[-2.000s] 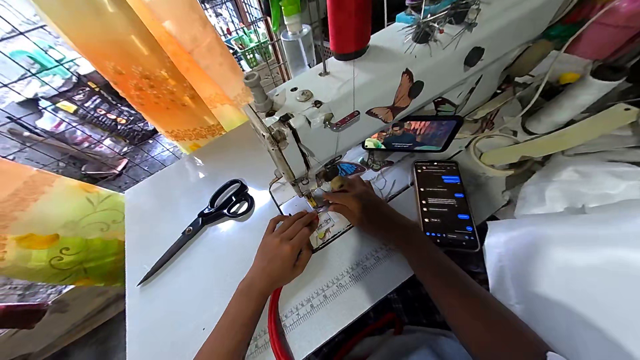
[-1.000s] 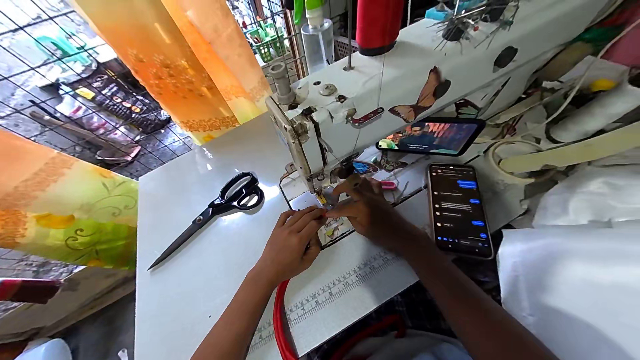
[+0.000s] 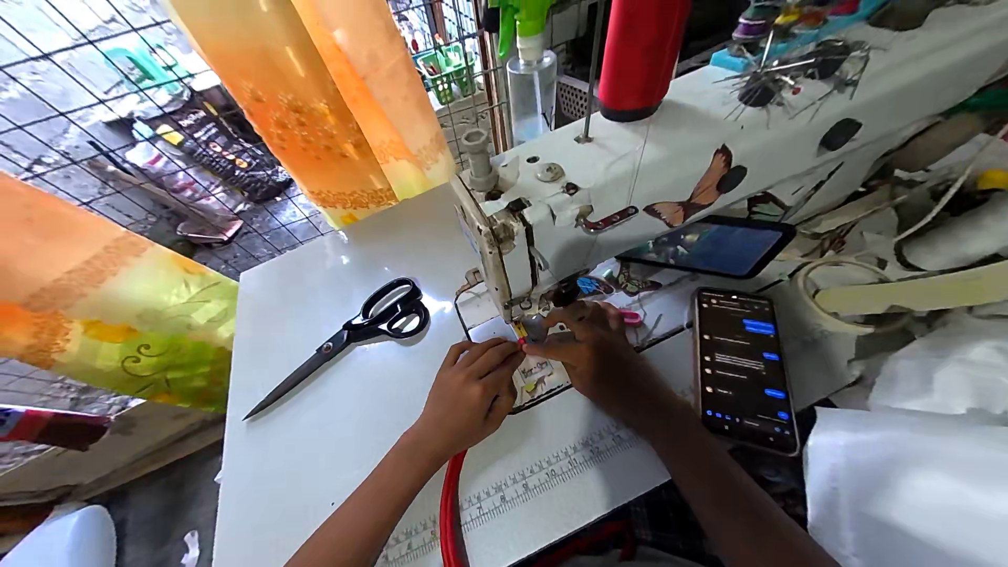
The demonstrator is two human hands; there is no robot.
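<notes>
A white sewing machine spans the upper right, its needle area just beyond both hands. My left hand pinches the end of a red fabric strip near the presser foot; the strip runs from under this hand down toward the bottom edge. My right hand is bent close beside the foot, its fingertips near the same small red end; whether they grip it is hidden. Black-handled fabric shears lie on the white table, left of my left hand.
A phone lies right of my right hand, with a second phone beneath the machine arm. A red thread cone and a spray bottle stand behind. A tape roll and white fabric occupy the right side.
Both hands stay near the presser foot, with only small shifts of the fingers. The picture on the phone under the machine arm has changed.
</notes>
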